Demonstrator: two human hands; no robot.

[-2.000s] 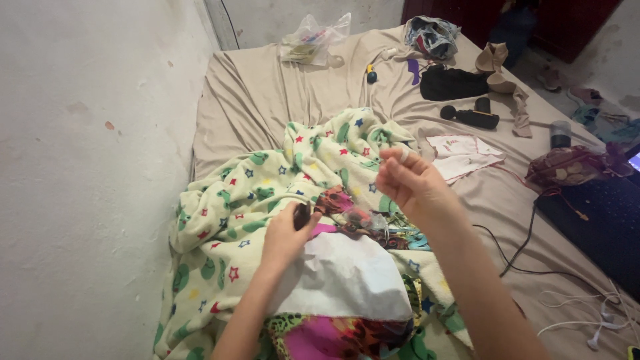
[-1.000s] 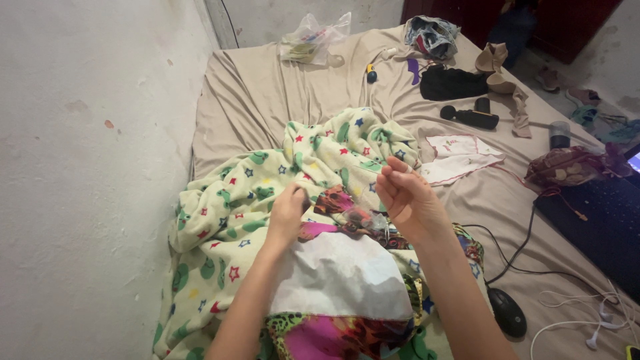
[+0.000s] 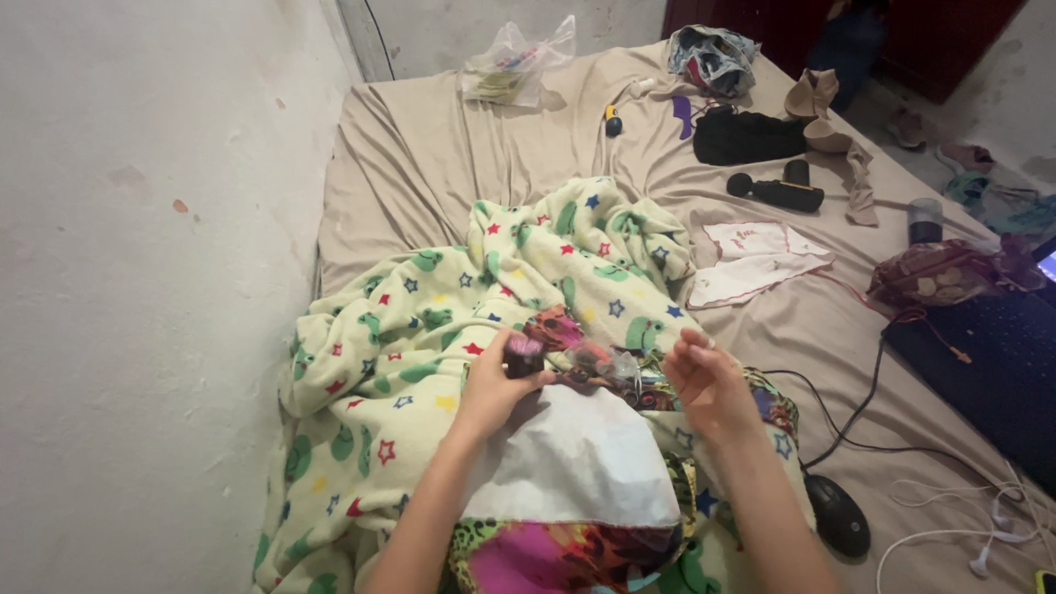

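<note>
My left hand (image 3: 495,388) is closed around a small dark object (image 3: 524,355) with a pinkish top, whose kind I cannot tell. It is held above the upper left edge of a white cloth panel (image 3: 577,462) with a bright patterned border. My right hand (image 3: 705,379) is raised at the right of the panel, its fingers curled close together; whether something thin is between them is not clear. Between the hands lie a clear plastic piece (image 3: 610,363), small scissors (image 3: 642,396) and patterned fabric (image 3: 554,328). A frog-and-star fleece blanket (image 3: 421,322) lies beneath.
A white embroidered cloth (image 3: 759,264), a black massage gun (image 3: 775,191), a plastic bag (image 3: 516,70) and bundled clothes (image 3: 714,62) lie on the beige sheet (image 3: 412,148). At right are a black computer mouse (image 3: 837,516), cables, white earphones (image 3: 982,561) and a dark blue surface (image 3: 973,371). A wall stands left.
My left hand has turned, so the dark object shows more than one second ago. My right hand stays raised at the right. The computer mouse, out of sight two seconds ago, shows beside my right forearm.
</note>
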